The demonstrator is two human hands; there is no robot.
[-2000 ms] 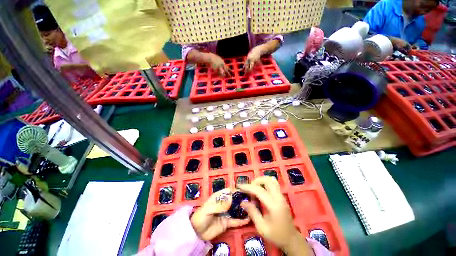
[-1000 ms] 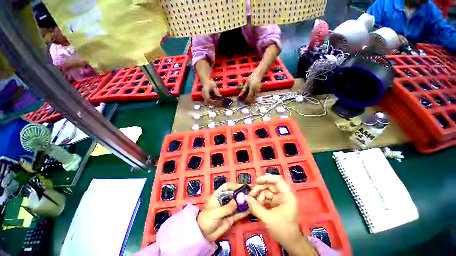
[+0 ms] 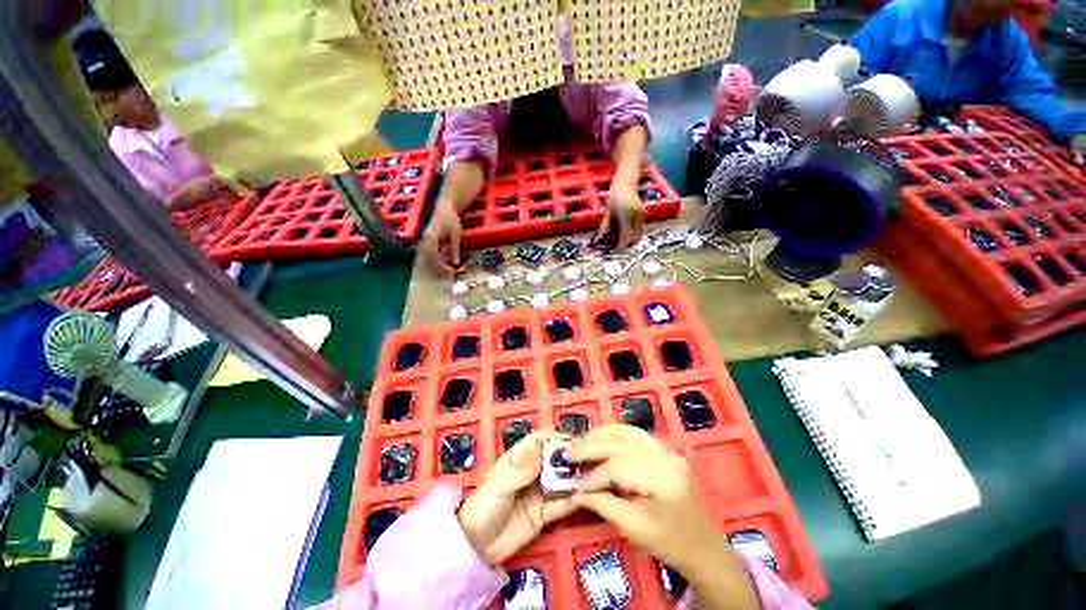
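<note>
A small smartwatch body (image 3: 557,467) is held between both hands over the near red compartment tray (image 3: 726,470). Its pale side with a dark round centre faces me. My left hand (image 3: 505,500) grips it from the left, with the fingers curled around its edge. My right hand (image 3: 637,483) holds its right side with the fingertips, which partly cover it. Dark watches lie one per pocket in the tray, and one pocket at the right is empty. The nearest pockets hold shinier, pale-looking pieces. The hands and sleeves hide some pockets.
A spiral notebook (image 3: 881,441) lies right of the tray and a paper sheet (image 3: 250,524) left. White discs on wires (image 3: 536,298) lie beyond. A dark round fan (image 3: 819,212), stacked red trays (image 3: 1000,256), a metal post (image 3: 203,262) and people surround the bench.
The watch between my hands has turned from its dark side to its pale side with the round centre. The person opposite has spread their hands, and several dark watches now lie in front of them.
</note>
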